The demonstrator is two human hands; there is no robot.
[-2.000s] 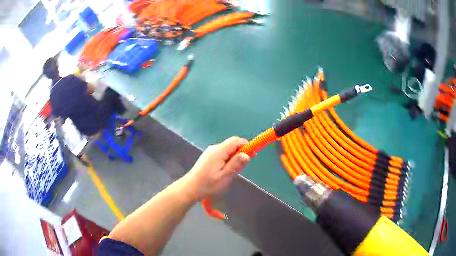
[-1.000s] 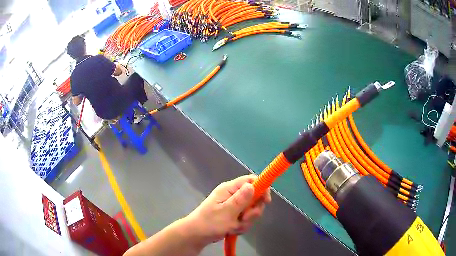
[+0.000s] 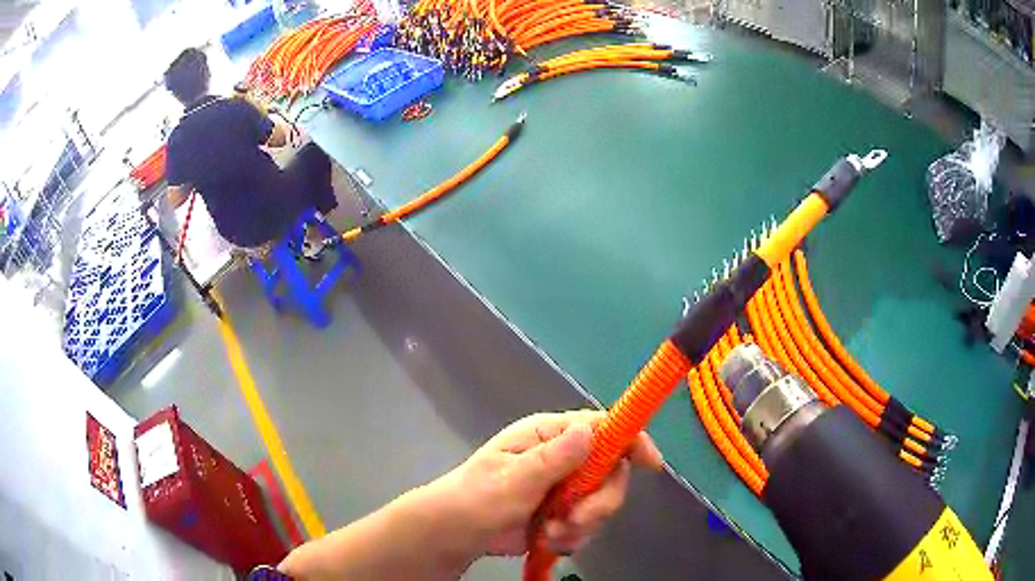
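Observation:
My left hand (image 3: pixel 568 482) is closed round the ribbed orange conduit (image 3: pixel 647 397) of a high-voltage cable assembly and holds it tilted up over the bench edge. A black sleeve (image 3: pixel 721 306) bridges conduit and smooth yellower insulation (image 3: pixel 792 230). A shorter black sleeve (image 3: pixel 840 182) sits by the silver lug (image 3: pixel 872 160). The heat gun (image 3: pixel 846 477), yellow with a black front, points up-left; its metal nozzle (image 3: pixel 758 386) is just below the long sleeve. My right hand is out of the picture.
Curved rows of orange cables (image 3: pixel 846 363) lie on the green mat (image 3: pixel 613 216) behind the gun. One cable (image 3: pixel 454 182) lies over the bench edge. A blue crate (image 3: pixel 384 82) and cable heap (image 3: pixel 499 34) are at the far end. A person (image 3: pixel 233 170) sits on a blue stool (image 3: pixel 304 272).
The held cable has come from a flatter to a steeper angle, and its lug points further up. The gun's nozzle has moved up and right since the first frame. The view has shifted.

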